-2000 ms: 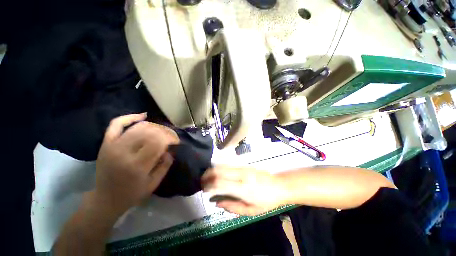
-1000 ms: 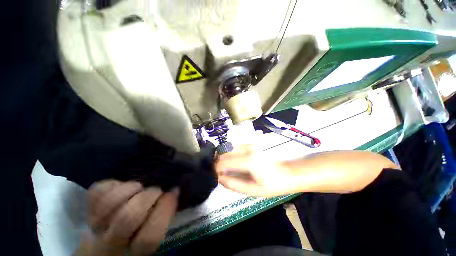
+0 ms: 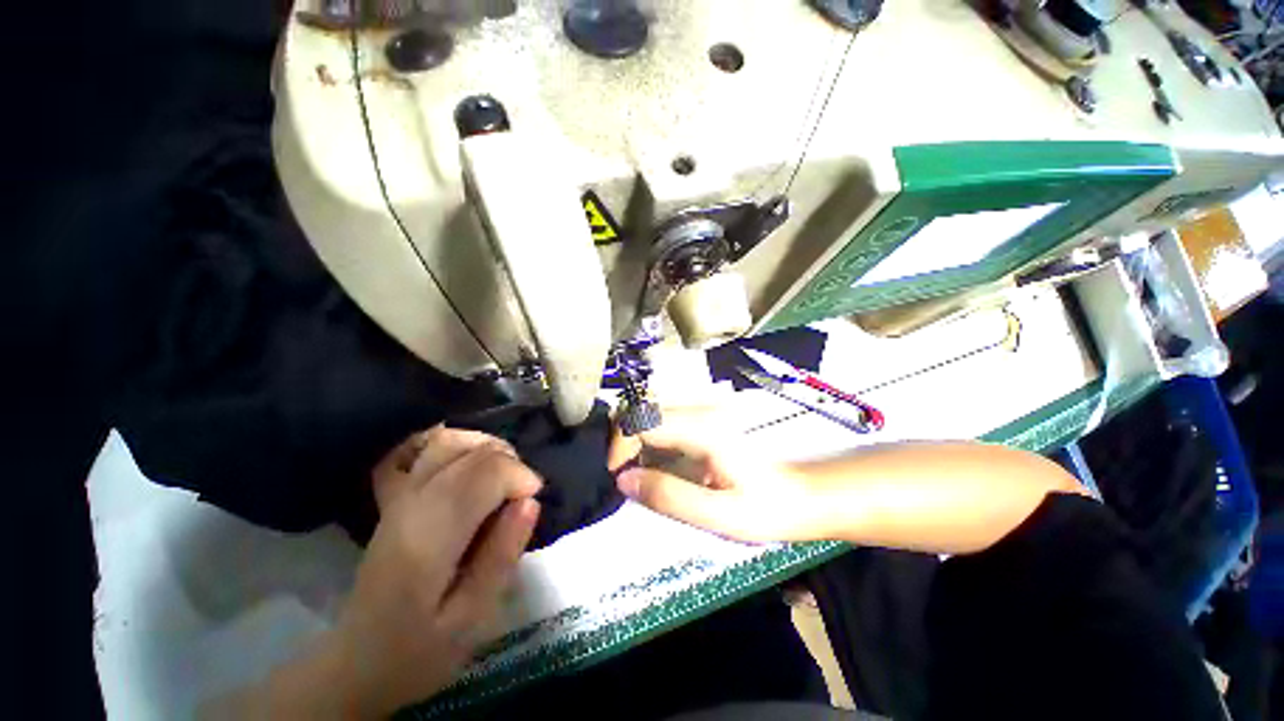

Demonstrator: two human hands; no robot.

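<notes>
Black fabric [image 3: 570,472] lies under the machine head and spreads left over the white table. My left hand [image 3: 458,514] is on the fabric with fingers curled, gripping it left of the needle area. My right hand [image 3: 690,486] is at the fabric's right edge, thumb and fingertips pinching it just below the ribbed knob [image 3: 639,414]. The needle area [image 3: 634,366] is partly hidden behind the pale curved bar [image 3: 549,282]. The cream sewing machine [image 3: 408,254] stands above both hands.
Thread snips [image 3: 817,389] with a red handle lie right of the needle area, beside a black scrap [image 3: 789,355]. The green control panel [image 3: 972,226] is on the machine's front. A clear plastic-lined tray [image 3: 1148,303] sits at the table's right end, above a blue basket [image 3: 1228,493].
The view has shifted, showing more of the machine. My left hand has moved up and right, closer to the needle area. The fabric near it looks flatter than the earlier bunched shape.
</notes>
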